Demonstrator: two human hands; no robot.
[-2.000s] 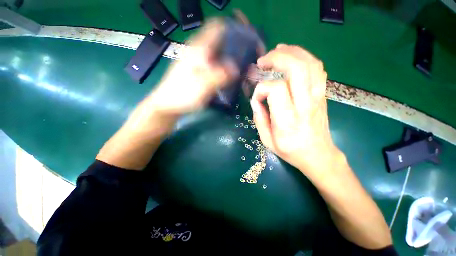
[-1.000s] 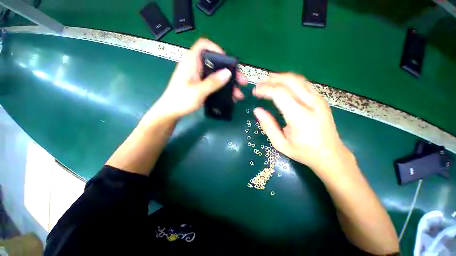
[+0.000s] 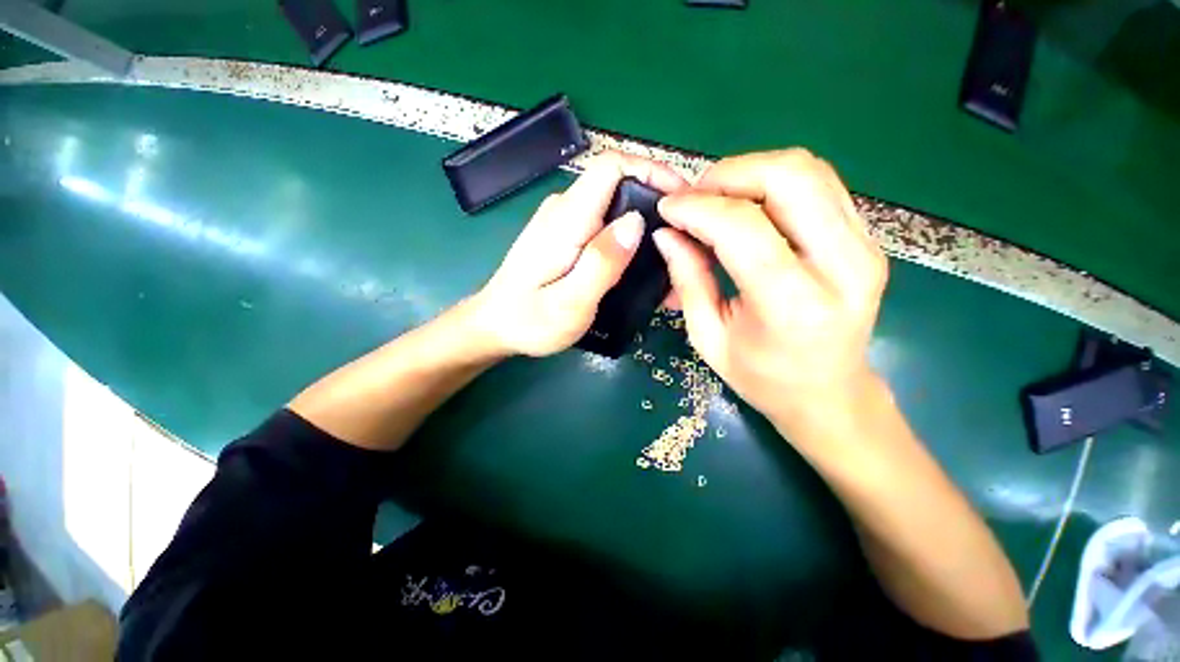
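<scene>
My left hand (image 3: 557, 265) holds a black device housing (image 3: 634, 291) upright above the green worktop, thumb on its face. My right hand (image 3: 776, 272) has its thumb and index fingertips pinched at the housing's upper right edge. Whether a ring is between those fingertips is too small to tell. Tiny gold rings (image 3: 673, 444) lie in a loose elongated pile below the hands, with strays around it. Another black housing (image 3: 518, 153) lies tilted across the pale rail and worktop, just left of my left hand.
Two crossed black housings (image 3: 1093, 404) lie at right on the worktop. A crumpled white bag (image 3: 1121, 585) and a pale cord are at lower right. Several black housings lie on the green belt (image 3: 802, 78) beyond the pale, brown-speckled rail (image 3: 932, 246).
A housing now lies across the rail at left. My left hand has moved slightly right and lower with a housing. My right fingertips have closed in on it. Belt housings have shifted left.
</scene>
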